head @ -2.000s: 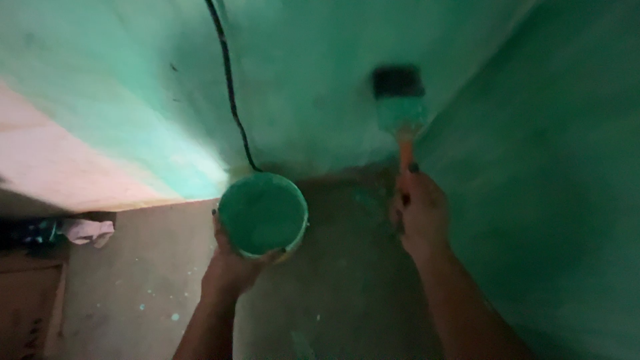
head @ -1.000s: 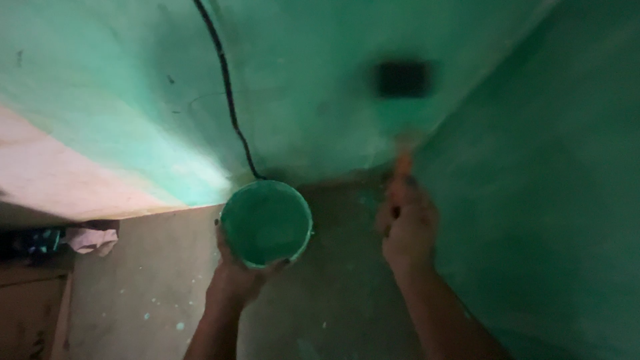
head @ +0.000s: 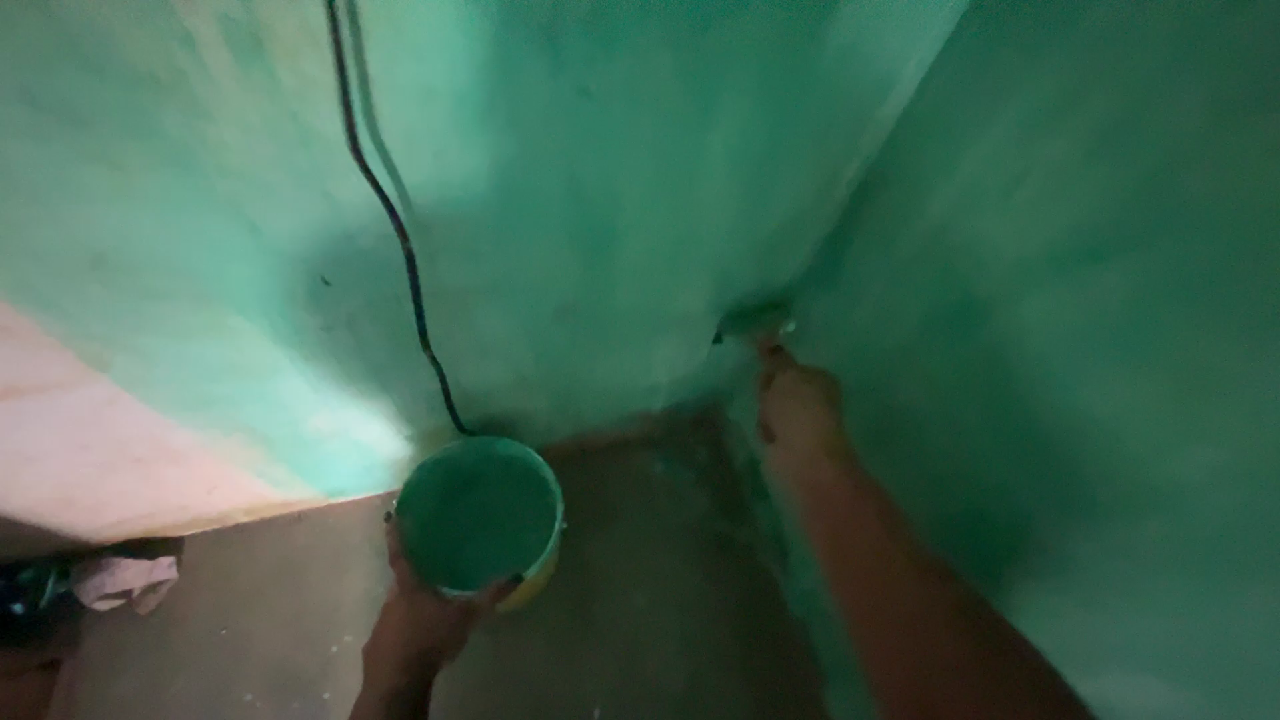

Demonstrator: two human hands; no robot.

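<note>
My left hand [head: 430, 620] grips the near left side of a round bucket of green paint [head: 480, 515], with fingers and thumb around its rim. My right hand [head: 800, 405] is closed around the handle of a wide paintbrush [head: 755, 320]. The brush head lies at the green wall [head: 600, 220], low down near the corner with the right-hand wall [head: 1100, 350]. Its bristles are dark and blurred, and my fingers hide most of the handle.
A black cable [head: 408, 250] runs down the wall and ends from view behind the bucket. An unpainted pinkish wall area [head: 90, 440] is at left. Pink cloth [head: 125, 582] and dark items lie on the paint-spotted floor [head: 270, 610] at lower left.
My right hand has brought the brush down toward the wall corner from higher on the wall. My left hand still holds the bucket. The view has shifted somewhat.
</note>
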